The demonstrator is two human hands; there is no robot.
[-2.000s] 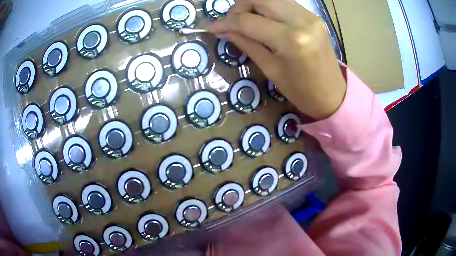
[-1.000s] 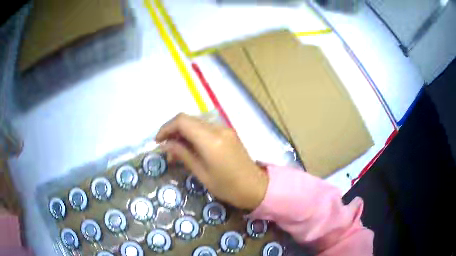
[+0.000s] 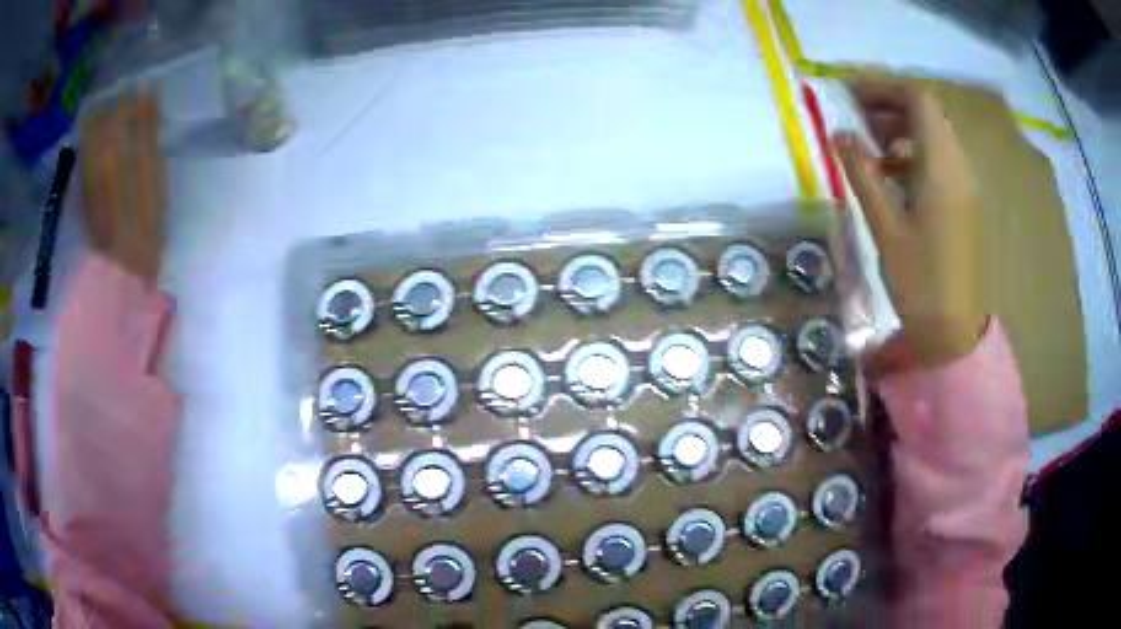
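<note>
A clear plastic tray (image 3: 590, 234) of round units (image 3: 590, 283) in rows lies in front of me, its near edge cut off by the picture. Brown shows through the tray. My right hand (image 3: 916, 221) is blurred beyond the tray's upper right corner, over the brown cardboard; its fingers are bent, and I cannot tell whether it holds anything. My left hand (image 3: 123, 184) is blurred at the upper left, away from the tray. Whether it holds anything is not clear.
Brown cardboard sheets (image 3: 1039, 246) lie at the right. A blurred small bottle (image 3: 256, 117) stands near my left hand. A black marker (image 3: 52, 227) and a red one (image 3: 23, 424) lie at far left. A blurred tray stack (image 3: 492, 15) is at the back. Yellow and red tape crosses the white table.
The view has swung left, so my left hand shows and the whole tray width is in view. My right hand has moved off the tray's units to beyond its right corner.
</note>
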